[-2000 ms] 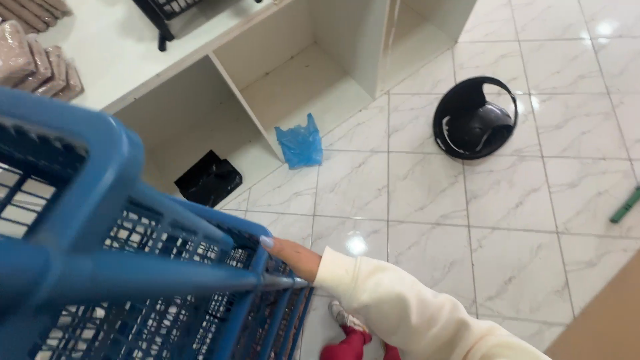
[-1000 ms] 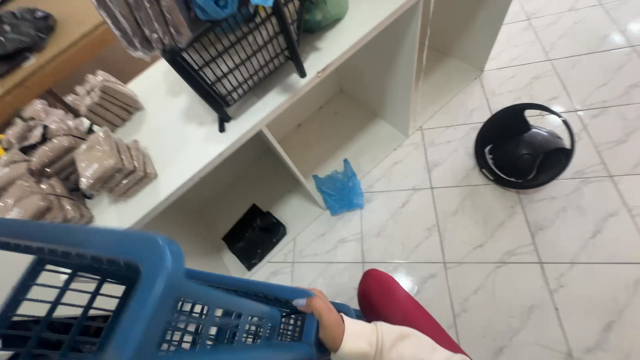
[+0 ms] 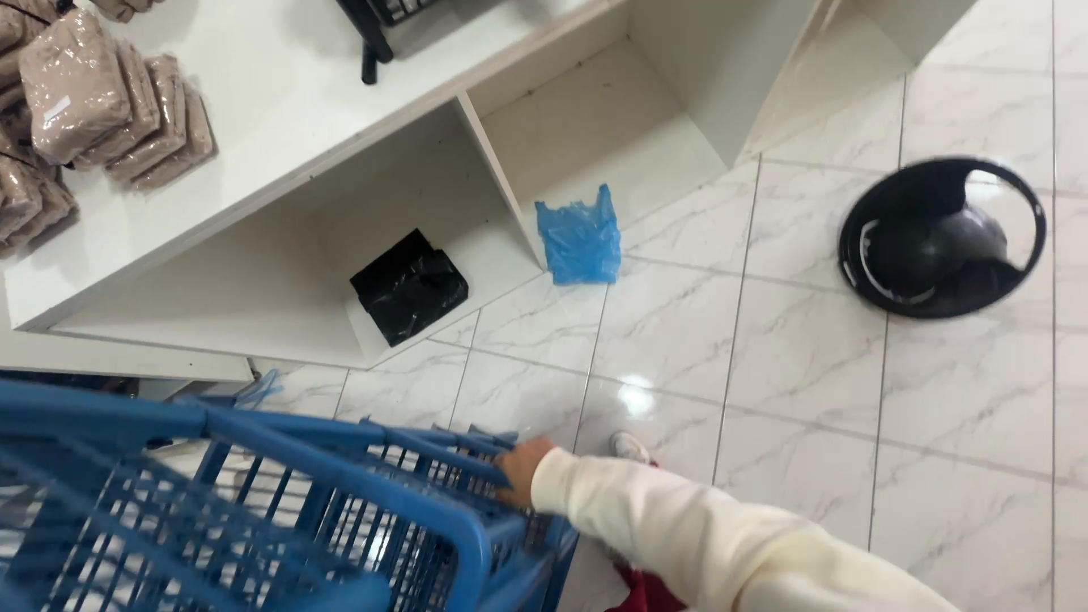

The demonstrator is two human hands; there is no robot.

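Note:
A tall blue plastic rack with slotted baskets (image 3: 340,484) fills the lower left, close to the camera. My right hand (image 3: 520,470), at the end of a cream sleeve, grips the rack's far side near its edge; the fingers are partly hidden behind the plastic. My left hand is out of the picture. Beyond the rack, a folded black plastic bag (image 3: 410,285) lies in a compartment of a white shelf unit (image 3: 280,183). A crumpled blue plastic bag (image 3: 582,238) lies at the foot of the unit's divider.
Stacks of brown items in clear wrapping (image 3: 76,93) sit on the white top at upper left, with the leg of a black rack (image 3: 370,42) nearby. A round black plastic basket (image 3: 931,242) stands on the marbled tile floor (image 3: 807,357) at right.
The blue rack has shifted and tilted in view, with my right hand staying on it. The view itself has moved. The bags and black basket appear to lie where they were.

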